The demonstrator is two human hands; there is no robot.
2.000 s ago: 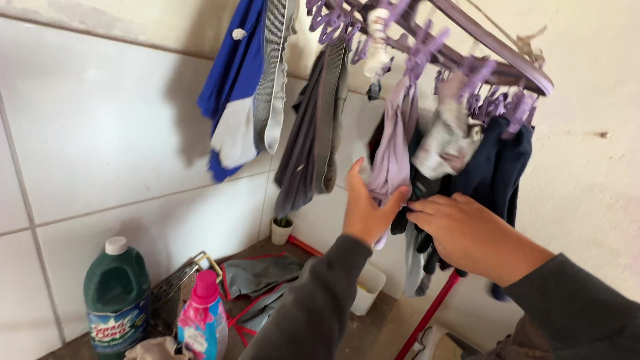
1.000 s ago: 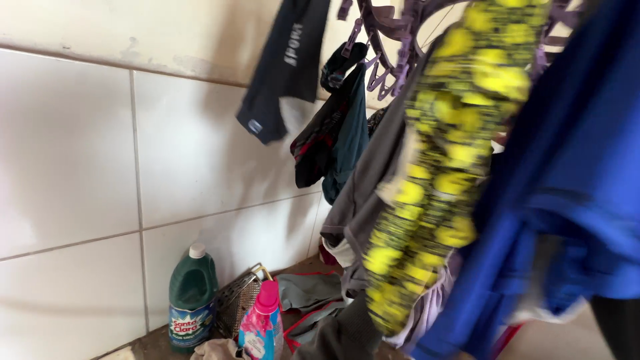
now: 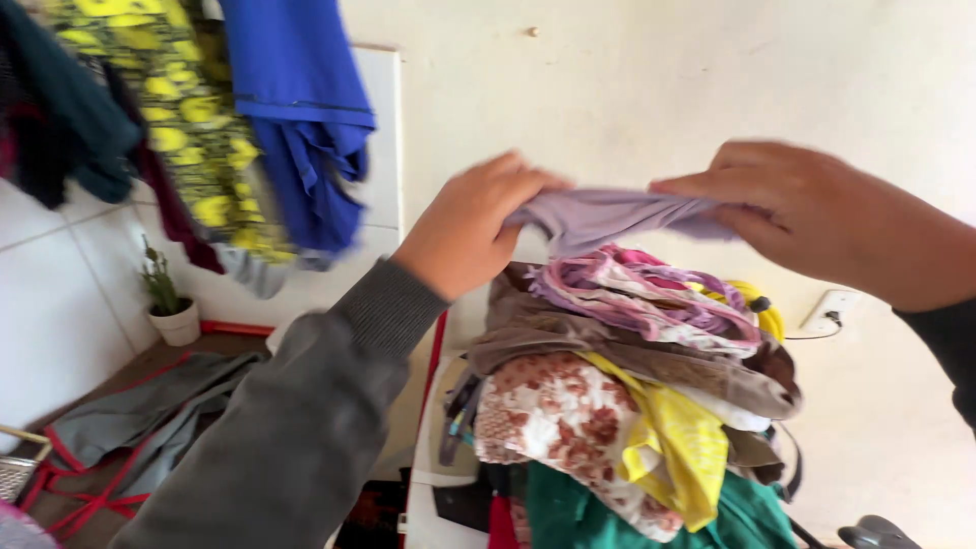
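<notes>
A small lilac garment (image 3: 610, 217) is stretched between my two hands, above a heap of clothes. Its left end is pinched by my left hand (image 3: 484, 217), and its right end is between the thumb and fingers of my right hand (image 3: 808, 217). Just below it, a pink and white bundle of cloth (image 3: 648, 297) tops the heap, over a brown velvety garment (image 3: 610, 343), a floral cloth (image 3: 557, 419) and a yellow cloth (image 3: 679, 442). Green fabric (image 3: 595, 511) lies at the bottom. Both hands are slightly blurred.
At the upper left hang a yellow patterned garment (image 3: 183, 114), a blue garment (image 3: 305, 99) and dark clothes (image 3: 69, 114). A potted cactus (image 3: 174, 316) and a grey cloth with red edging (image 3: 145, 412) are on the brown surface below. A plug sits in a wall socket (image 3: 833, 311).
The lilac garment hung from the clip hanger among other clothes two seconds ago; now it is off the hanger, in both hands. The view has swung right to the clothes heap.
</notes>
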